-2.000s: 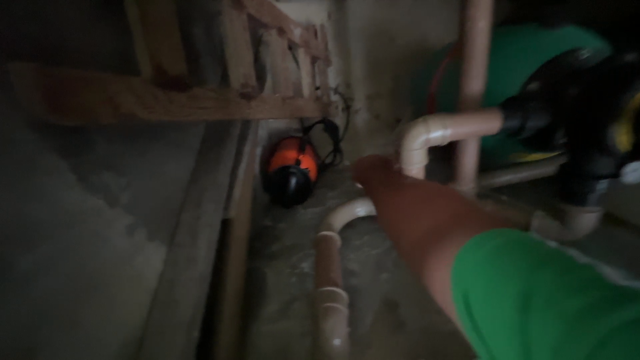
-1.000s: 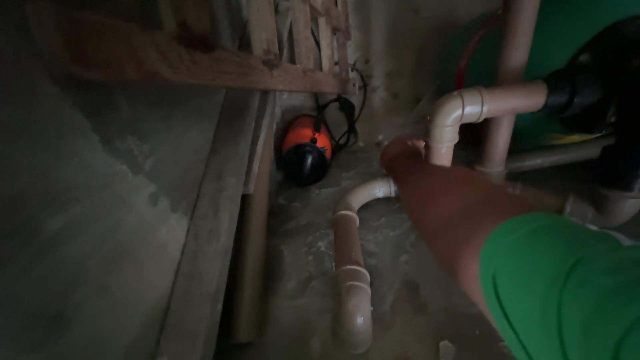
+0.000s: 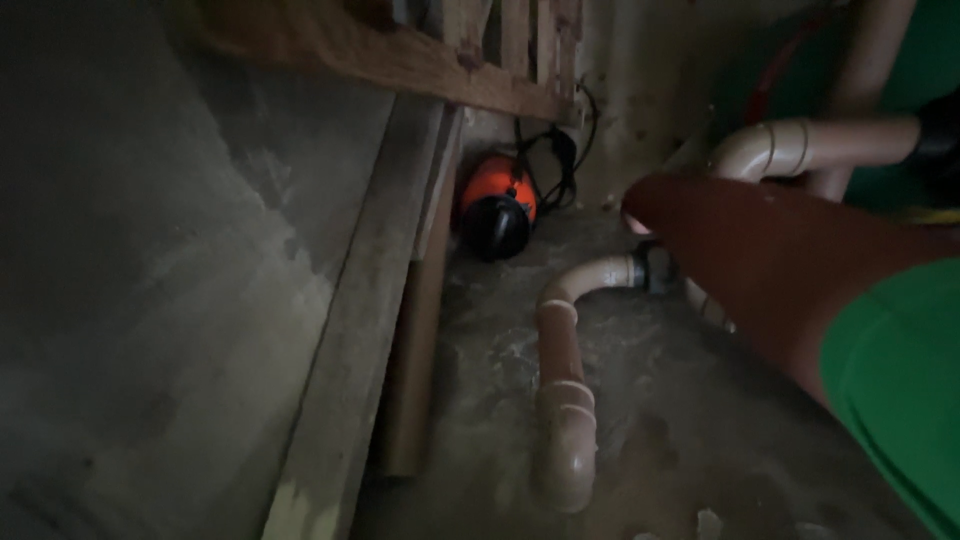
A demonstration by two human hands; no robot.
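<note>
My right hand [image 3: 646, 206] reaches in from the right, its forearm bare below a green sleeve. It is at the beige vertical pipe elbow [image 3: 750, 154], above a dark pipe fitting [image 3: 657, 267]. The fingers are mostly hidden and blurred, so whether they grip anything does not show. From the dark fitting, a curved beige plastic pipe [image 3: 559, 352] runs left and toward the bottom of the view, ending in a rounded elbow. My left hand is out of view.
An orange and black rounded device [image 3: 499, 206] with a coiled black cable [image 3: 562, 161] sits by the wall. Wooden slatted framing [image 3: 450, 71] is above it, and a long board [image 3: 360, 300] runs along the left. A green tank [image 3: 911, 67] and a black pump-like part [image 3: 941, 142] stand at right.
The dark fitting between the curved pipe and my right hand now shows; my hand and forearm covered that place before. The view has shifted, with the pipes lying farther right.
</note>
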